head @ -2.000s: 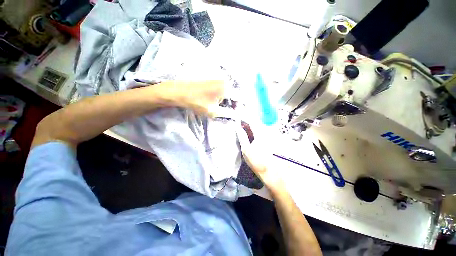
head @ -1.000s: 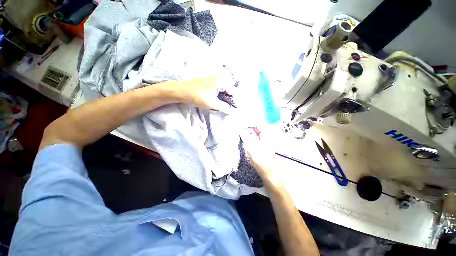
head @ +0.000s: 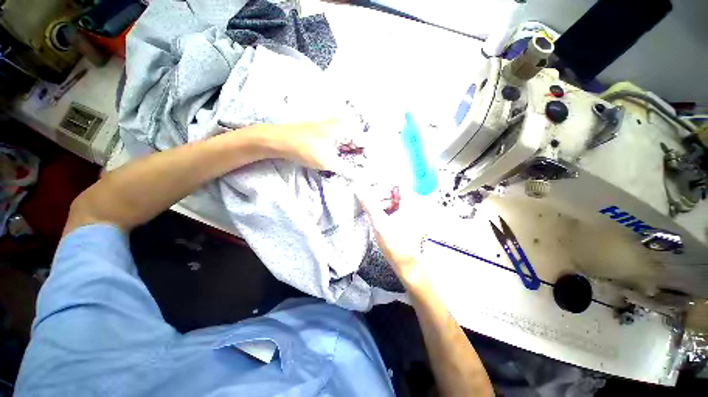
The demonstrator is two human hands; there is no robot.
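The pale grey denim garment (head: 264, 209) lies bunched over the table's left part and under my left forearm, with dark speckled patches at its far end and near my right wrist. My left hand (head: 330, 147) is on the cloth left of the needle area; glare washes out its fingers. My right hand (head: 384, 209) is close by, nearer me, also overexposed, with a small dark red spot (head: 392, 200) at its fingers. The fingers' exact hold on the cloth is hard to see. The turquoise guard (head: 418, 155) stands just left of the needle area (head: 466, 194).
The off-white sewing machine (head: 598, 194) fills the right side. Blue-handled thread snips (head: 515, 254) and a black round disc (head: 572, 293) lie on the table (head: 528, 318) right of my right hand. A black panel (head: 613, 35) is behind the machine. Another workstation (head: 81, 124) is at the left.
My right hand has turned slightly and moved a little closer to my left hand. The red spot at its fingers has shifted slightly. The garment has barely moved.
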